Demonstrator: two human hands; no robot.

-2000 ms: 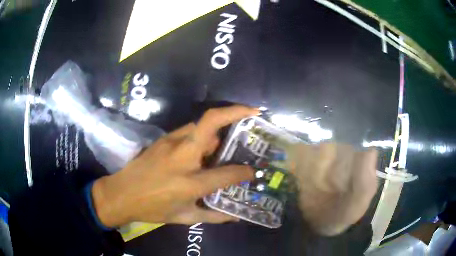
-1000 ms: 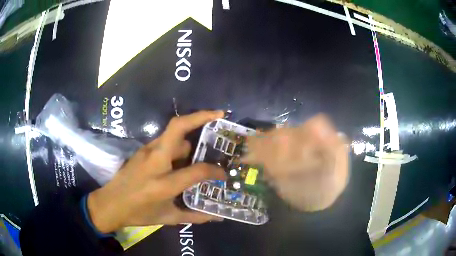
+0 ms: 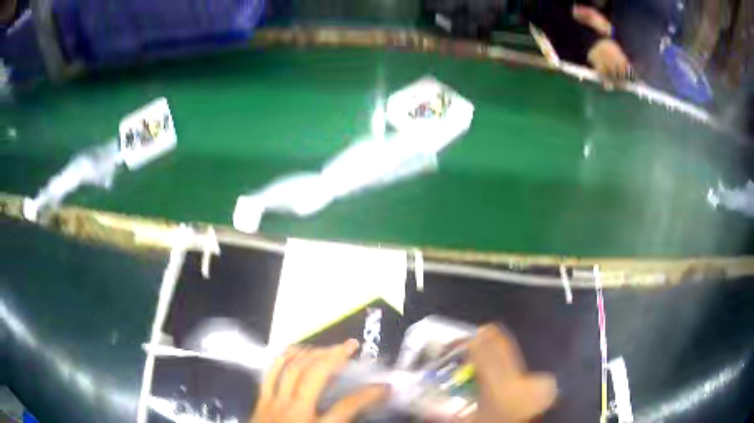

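Note:
An open power strip shell (image 3: pixel 434 335) with a yellow transformer (image 3: pixel 461 377) lies at the lower middle of the head view, over the black mat (image 3: pixel 529 314). It is blurred. My left hand (image 3: pixel 310 384) is at its left side, on the cord and clear bag beside the shell. My right hand (image 3: pixel 504 380) is at the shell's right edge, fingers on it. Both hands are blurred and cut off by the lower edge. A clear plastic bag (image 3: pixel 227 343) extends left of my left hand.
Ahead is a green conveyor (image 3: pixel 529 165) with an open unit (image 3: pixel 430 107) trailing a bagged cord and plug (image 3: pixel 248 213), and another unit (image 3: pixel 149 132) at left. A blue tray (image 3: pixel 157 29) stands behind. A person's hand (image 3: pixel 609 59) is at the far edge.
The view has tilted up, bringing the conveyor into sight. My left hand has shifted from across the shell to its left side, at the cord and bag. My right hand is now at the shell's right edge.

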